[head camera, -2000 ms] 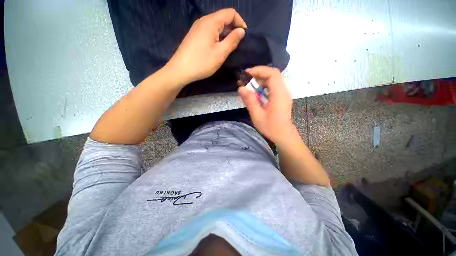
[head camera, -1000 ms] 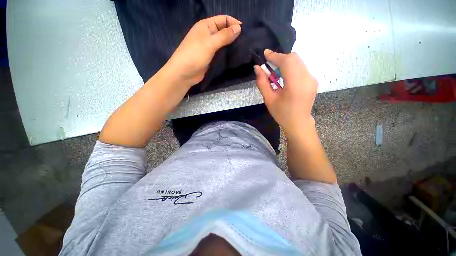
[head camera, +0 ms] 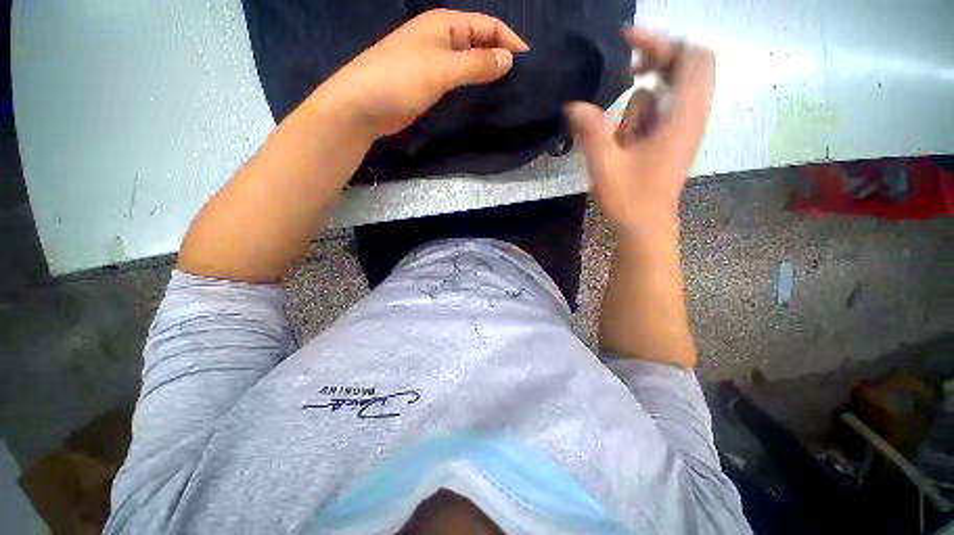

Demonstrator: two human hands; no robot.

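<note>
Dark pinstriped trousers (head camera: 314, 52) lie on the table, and their bunched near edge reaches close to the table's front. My left hand (head camera: 439, 68) is over the middle of the cloth, thumb near the bent fingers; whether it pinches cloth or thread cannot be told. My right hand (head camera: 649, 125) is blurred at the cloth's right edge, thumb and fingers apart. A dark blurred shape shows in its palm; whether it is the snips cannot be told. A small dark ring-like bit (head camera: 562, 146) shows at the trousers' near edge.
The white shiny table (head camera: 136, 125) extends to both sides. A red plastic object (head camera: 858, 188) is beyond its edge at the right. A pale strip (head camera: 784, 283) lies on the speckled floor. Cardboard (head camera: 73, 475) is at lower left, and a brown box (head camera: 889, 408) at lower right.
My right hand has moved up and right, and its thumb and fingers have spread. The pink-and-white snips seen in it earlier no longer show clearly. The cloth's near edge has shifted.
</note>
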